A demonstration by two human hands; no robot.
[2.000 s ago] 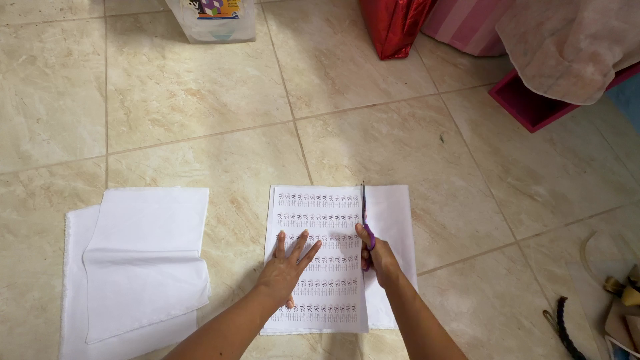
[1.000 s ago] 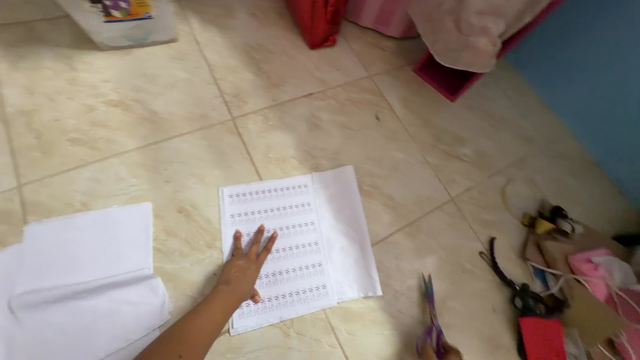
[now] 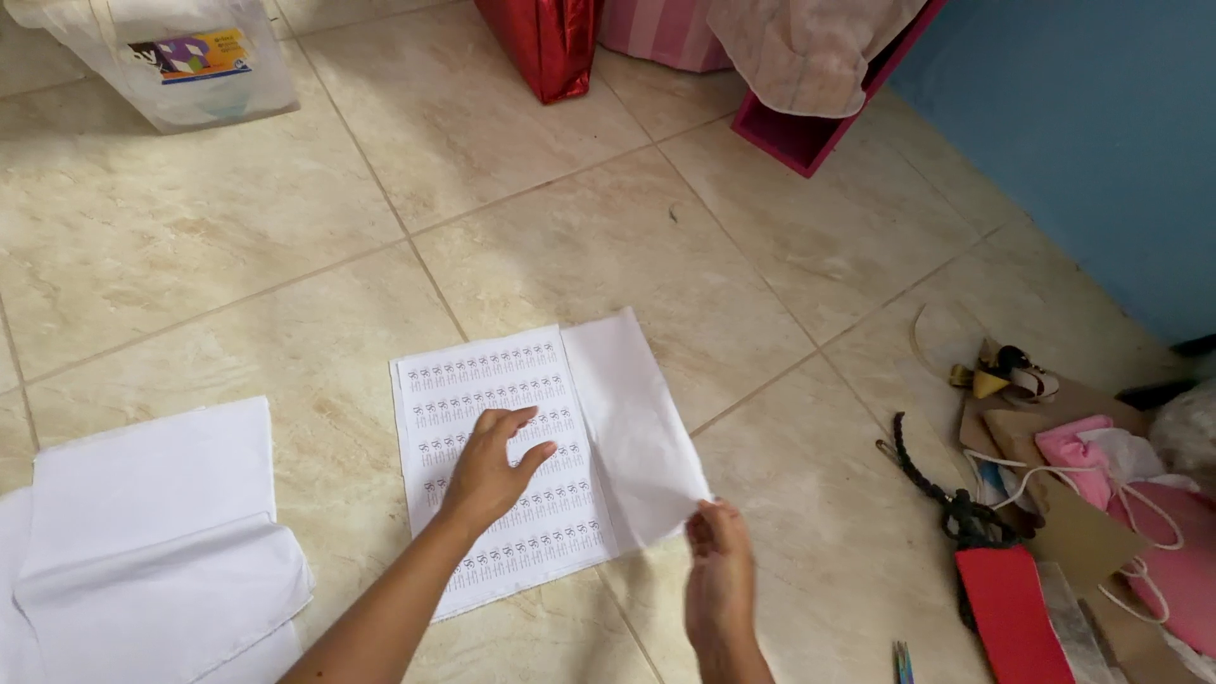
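Observation:
A printed white sheet (image 3: 503, 380) with rows of small repeated marks lies on the tiled floor. White fabric (image 3: 627, 399) shows from under it on the right. My left hand (image 3: 499, 465) hovers over or lightly touches the sheet, thumb and fingers apart, holding nothing. At the fabric's lower right corner, my right hand (image 3: 719, 541) pinches the edge and lifts it slightly. The tips of the scissors (image 3: 902, 662) show at the bottom edge; their handles are out of view. More folded white cloth (image 3: 152, 513) lies on the left.
A clear plastic bin (image 3: 209, 85) stands at the upper left, a shiny red bag (image 3: 546, 47) at the top. Beside it is a magenta box (image 3: 793, 138) with cloth over it. Paper bags with cords (image 3: 1073, 513), a red piece (image 3: 1012, 608) and a dark braided cord (image 3: 917, 465) lie at the right.
My right hand has put down the scissors, which it held at the sheet's right side, and now grips the fabric corner. My left hand has risen from lying flat on the sheet.

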